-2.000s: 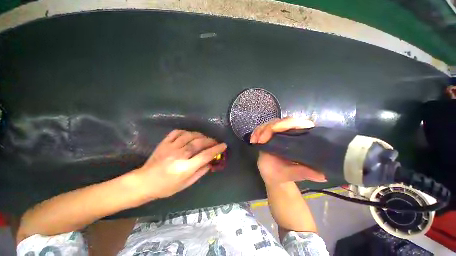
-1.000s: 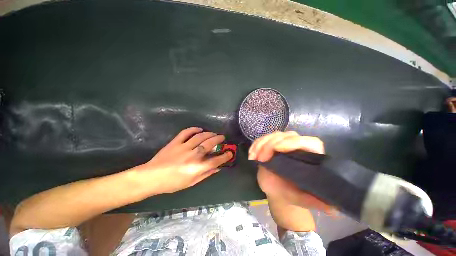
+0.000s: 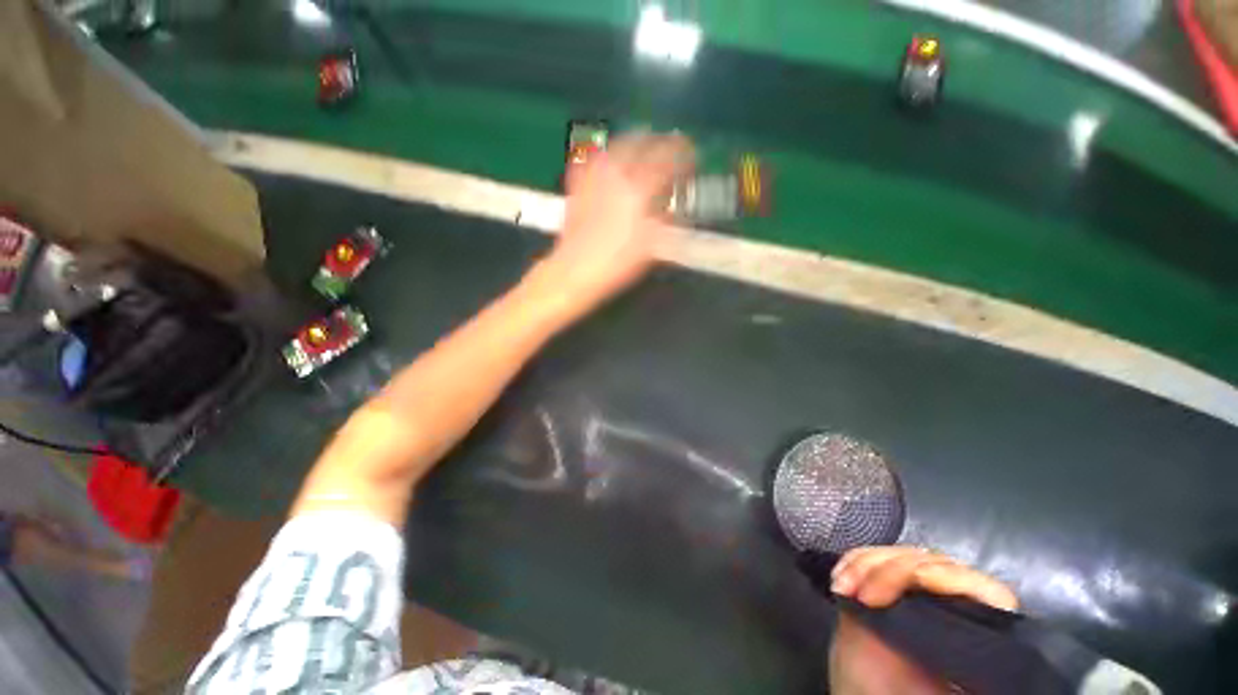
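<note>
My left hand [image 3: 627, 190] is stretched out over the near edge of the green conveyor and is blurred. One electronic unit [image 3: 587, 140] lies at its fingers' left, and another blurred unit [image 3: 720, 197] is just to its right. I cannot tell if the hand grips either. My right hand [image 3: 903, 584] is closed around the black electric screwdriver [image 3: 991, 652], whose tip end is by the lower rim of the round screw dish [image 3: 838, 492]. The driver's cable end is cut off by the frame.
Two units [image 3: 350, 258] [image 3: 326, 340] lie on the dark bench at the left, beside an upright cardboard sheet [image 3: 177, 163]. More units [image 3: 922, 71] [image 3: 337, 78] are on the conveyor. A pale edge strip [image 3: 842, 278] divides bench and belt. A black bag-like object [image 3: 163, 333] is at far left.
The view has swung toward the left and the conveyor. My left hand has left the unit by the dish and reached out to the belt. My right hand still holds the driver near the dish.
</note>
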